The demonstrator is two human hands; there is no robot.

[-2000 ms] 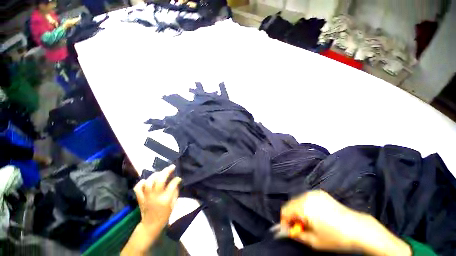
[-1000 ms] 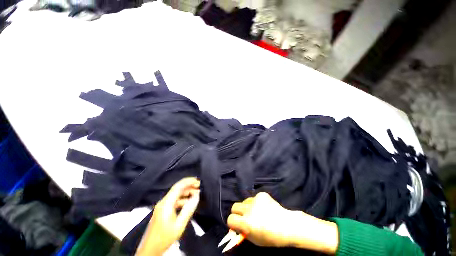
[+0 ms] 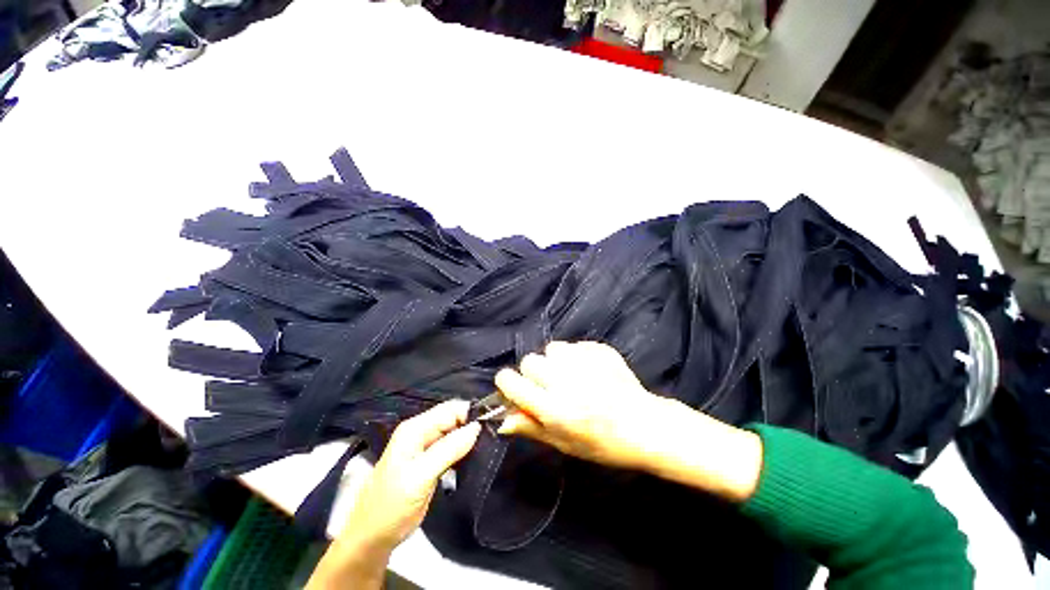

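A long bundle of dark fabric strips [image 3: 691, 288] lies across the white table, with loose cut ends fanned out at the left. A pale tie band [image 3: 980, 367] goes round its neck at the right. My right hand [image 3: 576, 403] holds small thread snips [image 3: 493, 411], mostly hidden in the fingers, at the bundle's near edge. My left hand [image 3: 417, 461] pinches a dark strip right at the snips' tips. A strip loop with a light stitch line hangs below the two hands.
The white table [image 3: 461, 127] extends beyond the bundle. A green basket [image 3: 253, 551] and a blue crate [image 3: 63, 398] with grey and black garment pieces [image 3: 138, 501] stand at lower left. Off-white fabric [image 3: 679, 25] and a red item [image 3: 618, 54] are beyond the far edge.
The view has shifted right along the bundle. My hands have come together at a strip, and the snips, earlier apart from my left hand, are now at its fingertips.
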